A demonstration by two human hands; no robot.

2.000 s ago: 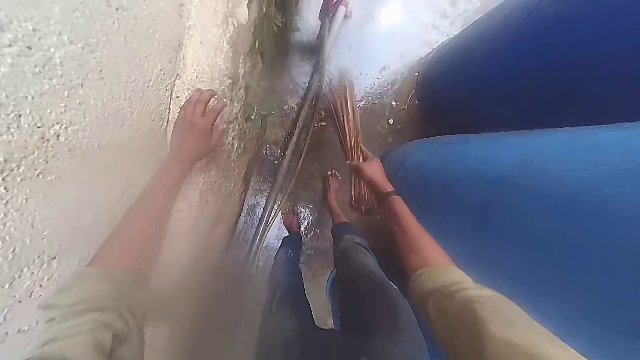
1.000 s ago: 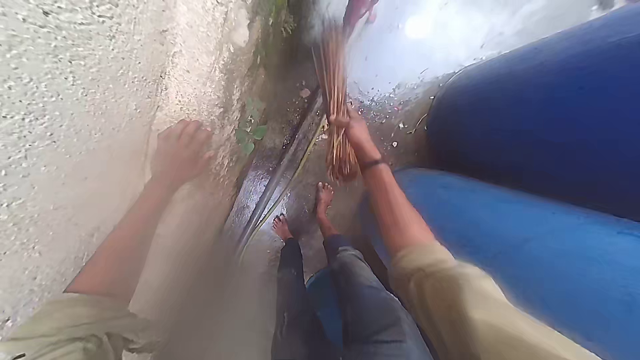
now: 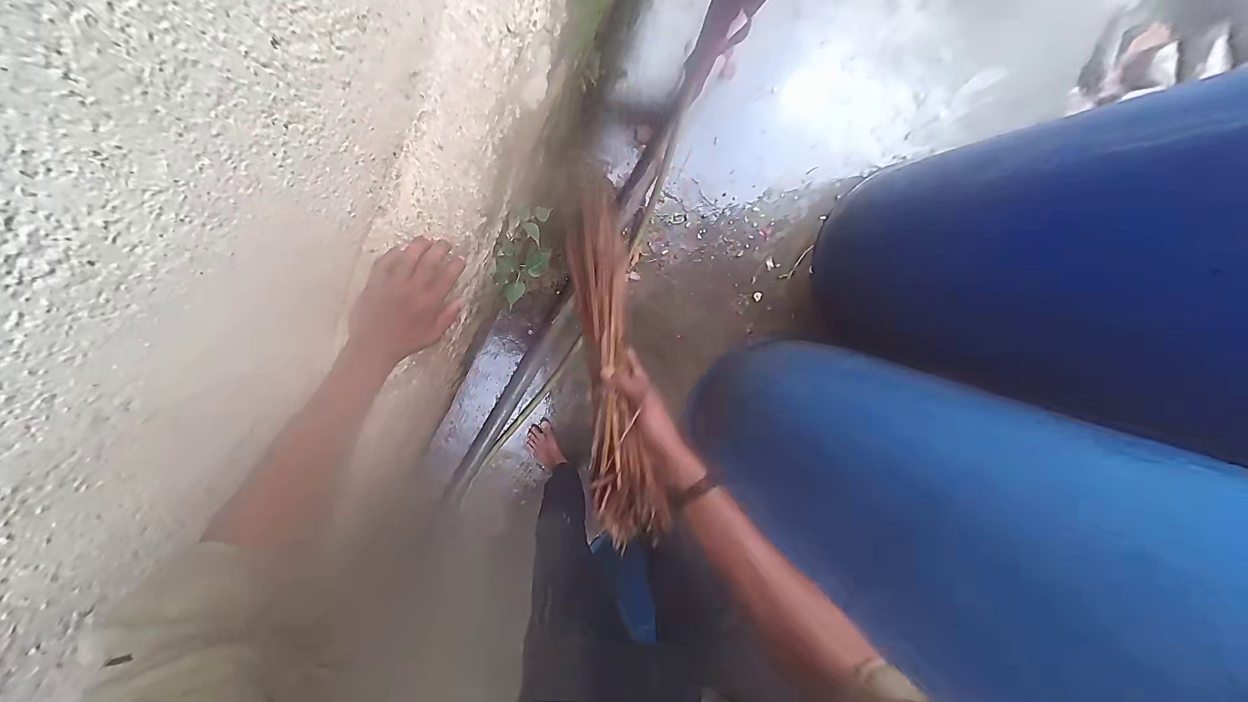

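Note:
My right hand (image 3: 636, 390) is closed around a stick broom (image 3: 606, 322), a bundle of thin brown sticks. Its blurred far end reaches the foot of the wall, beside a dark pipe (image 3: 526, 375), and its splayed near end hangs over my legs. Against the rough plastered wall (image 3: 244, 195) on the left rests my left hand (image 3: 405, 297), holding nothing, its fingers somewhat spread. Small bits of litter (image 3: 721, 229) lie on the wet ground to the right of the broom.
Two large blue barrels (image 3: 1033, 263) (image 3: 955, 507) take up the right side. A small green plant (image 3: 522, 258) grows at the wall's base. The pipe and a thin yellowish hose (image 3: 536, 398) run along the wall past my bare foot (image 3: 544, 446). Wet, shiny ground (image 3: 829, 88) stretches ahead.
The broom's far end has swung left toward the wall base, and my right hand has moved with it. My left hand stays at the wall. One foot no longer shows.

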